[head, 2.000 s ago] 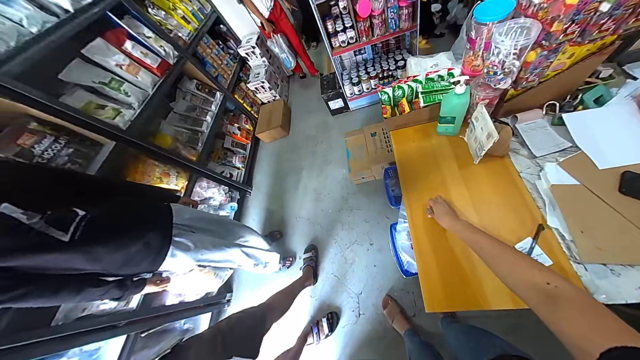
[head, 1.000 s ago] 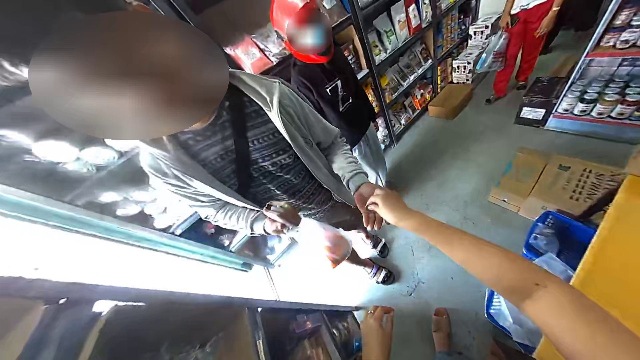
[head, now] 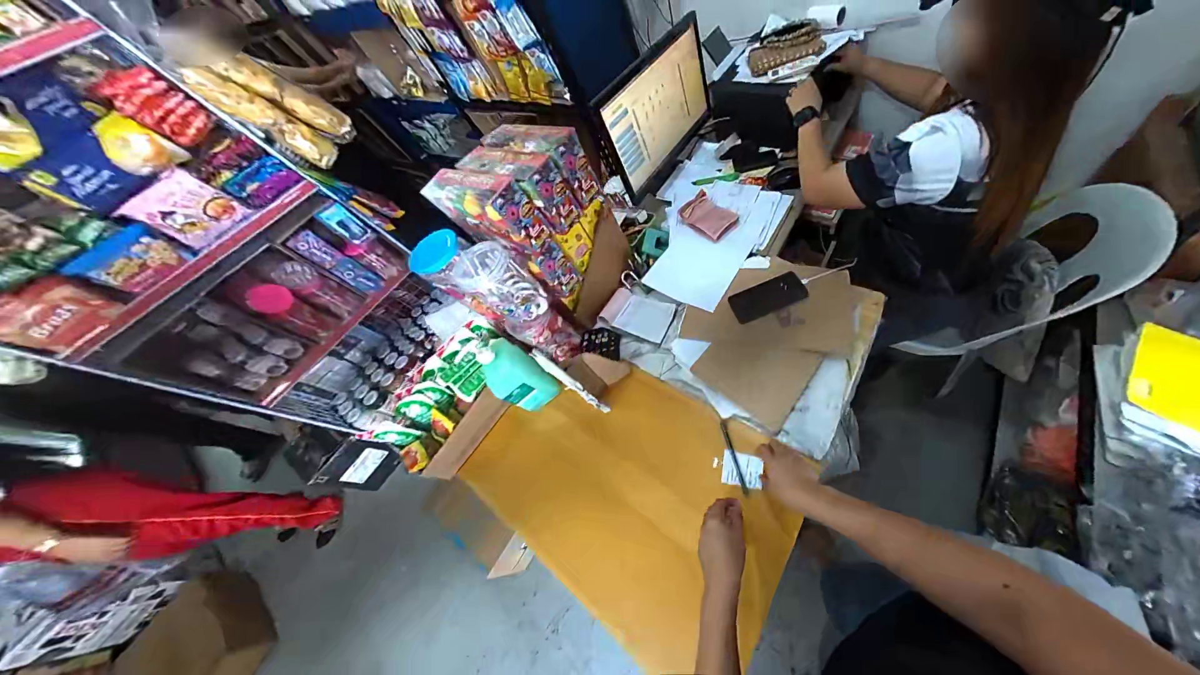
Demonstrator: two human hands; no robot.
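Observation:
My left hand (head: 723,544) rests low over the yellow table top (head: 581,497), fingers curled; whether it holds anything does not show. To its upper right, my right hand (head: 786,476) has its fingertips at the right edge of a small white paper slip (head: 742,470) with writing; whether they grip it is unclear. A dark pen (head: 734,456) lies across the slip. Farther back stand a green pump bottle (head: 520,375) and a clear plastic jar with a blue lid (head: 434,252). A black phone (head: 768,297) lies on cardboard.
A seated person (head: 900,169) works at the desk beyond, near a monitor (head: 653,108). Snack shelves (head: 197,262) stand at the left, with a person in red trousers (head: 216,514) below them. A white plastic chair (head: 1116,220) and stacked plastic packs (head: 1144,525) are at the right.
The view has swung from the customer to the table. One second ago my right hand met the other person's hand; now it is at the paper slip, with my left hand nearby.

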